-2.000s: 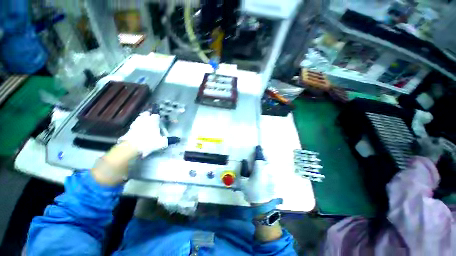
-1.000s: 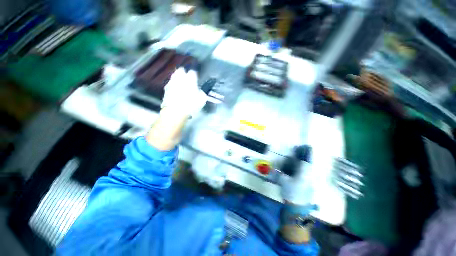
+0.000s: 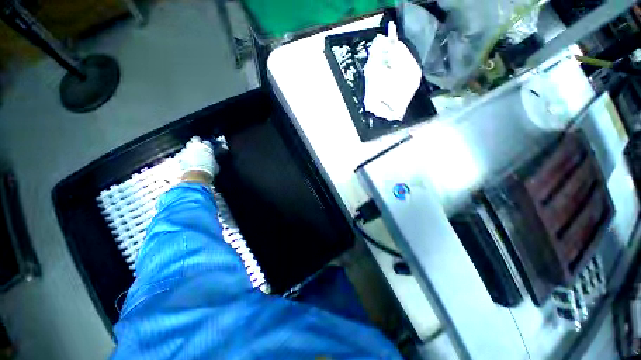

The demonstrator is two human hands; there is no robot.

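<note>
My left hand [image 3: 199,159], in a white glove with dark fingertips, reaches into the large black parts tray [image 3: 295,211] at the lower left. It is at the far end of the packed rows of white strip parts [image 3: 133,211]. A small whitish piece shows at its fingertips, but whether it is gripped cannot be told. My blue sleeve covers part of the rows. My right hand is out of the picture.
The dark red-brown left-hand fixture [image 3: 562,204] sits on the machine table [image 3: 415,232] at right, with loose strip parts [image 3: 582,292] beside it. A small black parts tray [image 3: 358,116] with white pieces stands on the white bench. A round-based stand [image 3: 90,83] is at upper left.
The view has swung left and down to the large tray. My left hand has moved from beside the left-hand fixture into the tray. My right hand has left the picture.
</note>
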